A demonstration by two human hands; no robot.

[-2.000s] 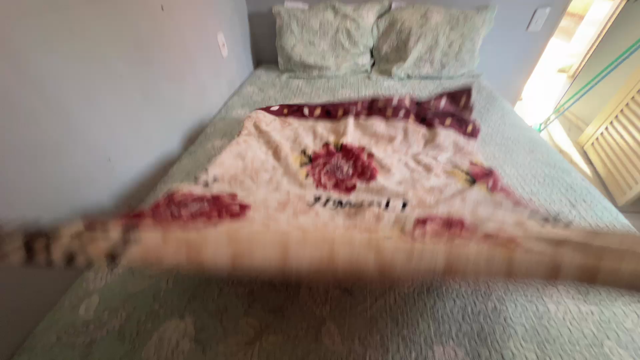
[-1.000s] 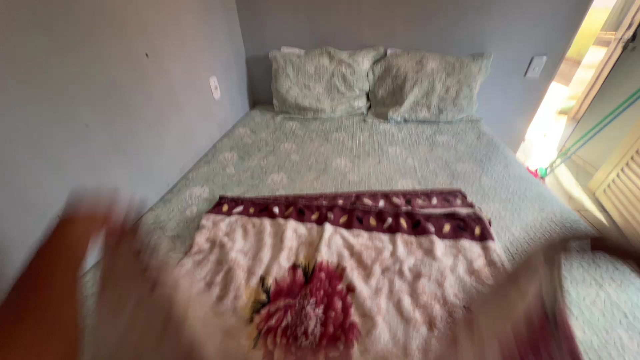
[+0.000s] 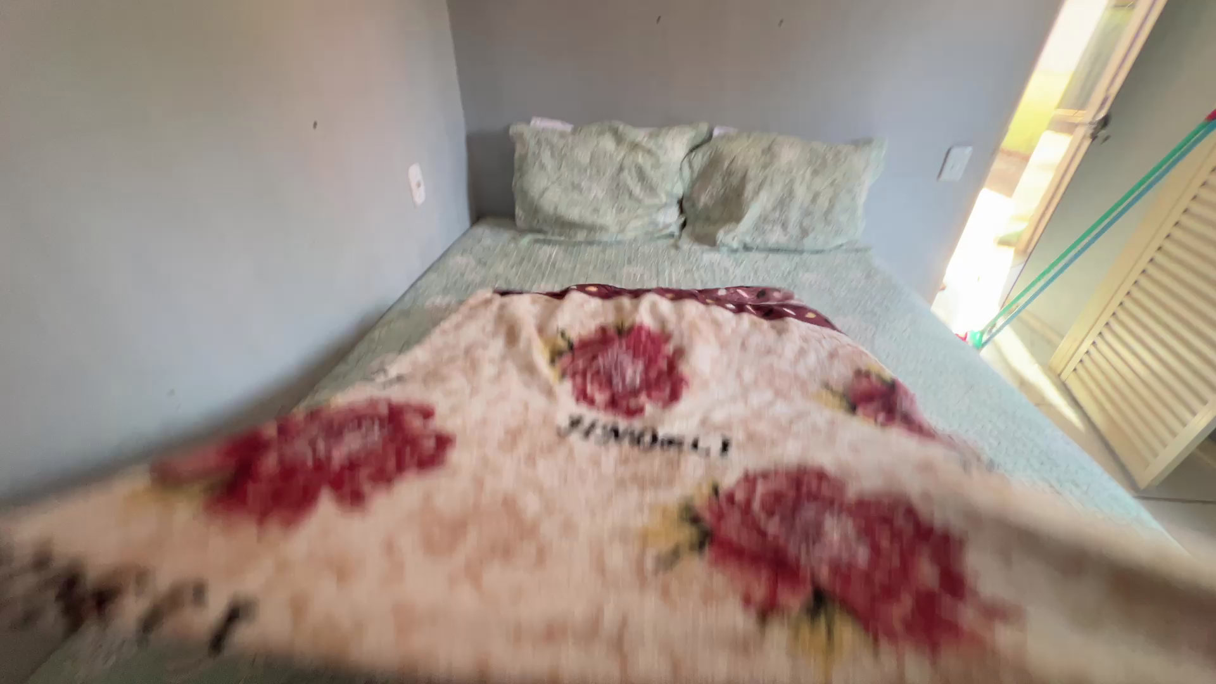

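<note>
A cream plush blanket (image 3: 513, 494) with large red flowers and dark lettering spreads over the bed, its near part blurred and raised toward the camera. Its far maroon border (image 3: 703, 296) lies rumpled across the middle of the mattress. Beneath it is a pale green patterned bedsheet (image 3: 1007, 418), visible at both sides. Neither my left hand nor my right hand is in view; the blanket's near side edges run out of the frame at left and right.
Two pale green pillows (image 3: 608, 180) lean against the wall at the bed's head. A wall (image 3: 228, 228) borders the bed's left side. On the right are a bright doorway (image 3: 997, 199), a green pole (image 3: 1102, 228) and a louvered door panel (image 3: 1154, 332).
The blanket, low and gathered near the camera a second ago, now stretches out wide with more flowers showing. Both blurred hands seen then have left the view.
</note>
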